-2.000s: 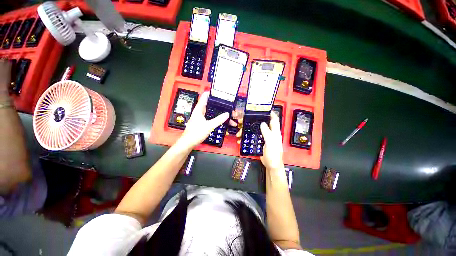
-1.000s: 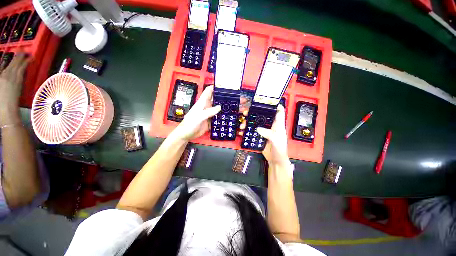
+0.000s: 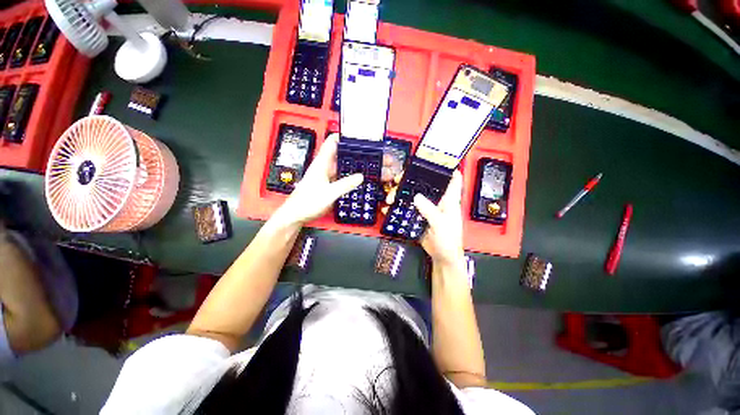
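Observation:
My left hand [image 3: 317, 188] holds an open flip phone [image 3: 362, 121], upright, thumb on its black keypad. My right hand [image 3: 443, 217] holds a second open flip phone [image 3: 454, 134], tilted to the right, thumb on its keypad. Both displays are bright white with small dark blocks. Both phones are above the red-orange phone tray [image 3: 414, 73]. Two more open phones stand in the tray's back left pockets, one [image 3: 307, 73] plainly seen, the other partly hidden. Closed phones lie at the front left [image 3: 290, 158] and front right [image 3: 492, 189]; others are partly hidden.
A pink desk fan [image 3: 112, 174] and small white fan [image 3: 139, 57] stand left. Batteries [image 3: 390, 257] lie along the near edge. A pen [image 3: 579, 195] and red marker [image 3: 619, 239] lie right. Another tray [image 3: 61, 89] and a person's arm [image 3: 26, 288] are at far left.
The right-hand phone has tilted further right, and the left-hand phone is more upright than at first. Small dark blocks now show on both displays. The other person's arm has drawn back from the left tray.

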